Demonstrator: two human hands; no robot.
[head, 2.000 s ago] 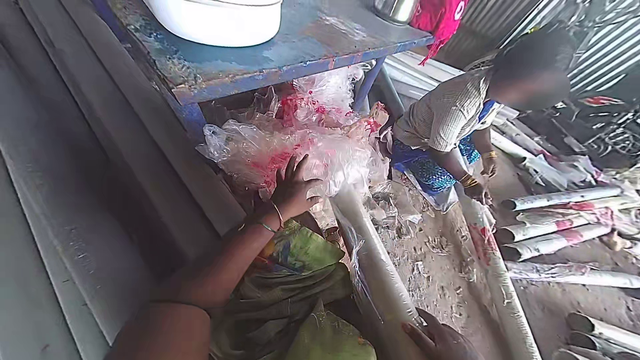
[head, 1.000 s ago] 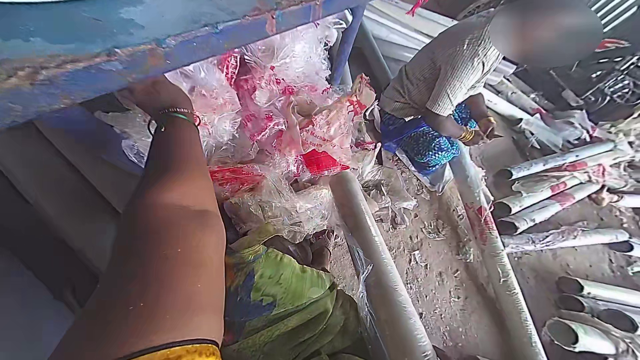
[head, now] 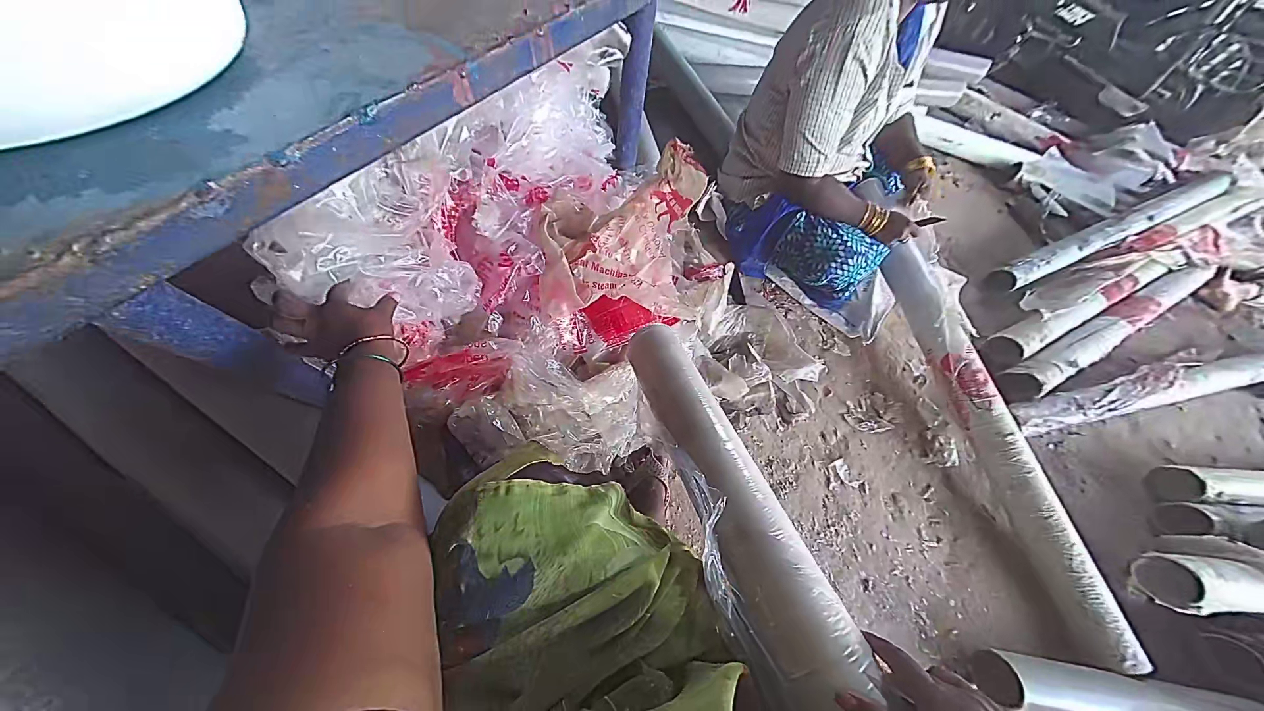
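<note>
My left hand (head: 341,321) lies with spread fingers at the left side of a heap of clear plastic film (head: 513,247) with red print, under the table; whether it grips any film cannot be told. At the lower edge, my right hand (head: 913,681) is against the near end of a pale cardboard-like tube (head: 750,523), its fingers partly cut off by the frame. Loose clear wrap clings to the tube's left side. The tube's far end rests by the heap, right of my green cloth-covered lap (head: 563,563).
A worn blue table (head: 326,109) with a white basin (head: 109,59) stands above the heap. At the right a seated person (head: 820,128) holds a small blade-like tool by another wrapped tube (head: 1007,464). Several tubes (head: 1116,316) lie on the dusty ground (head: 839,513). Grey boards are at the left.
My left hand has left the middle of the heap, reached under the table edge at the left, and now shows at the heap's left side. Bunched film no longer covers the tube's far end.
</note>
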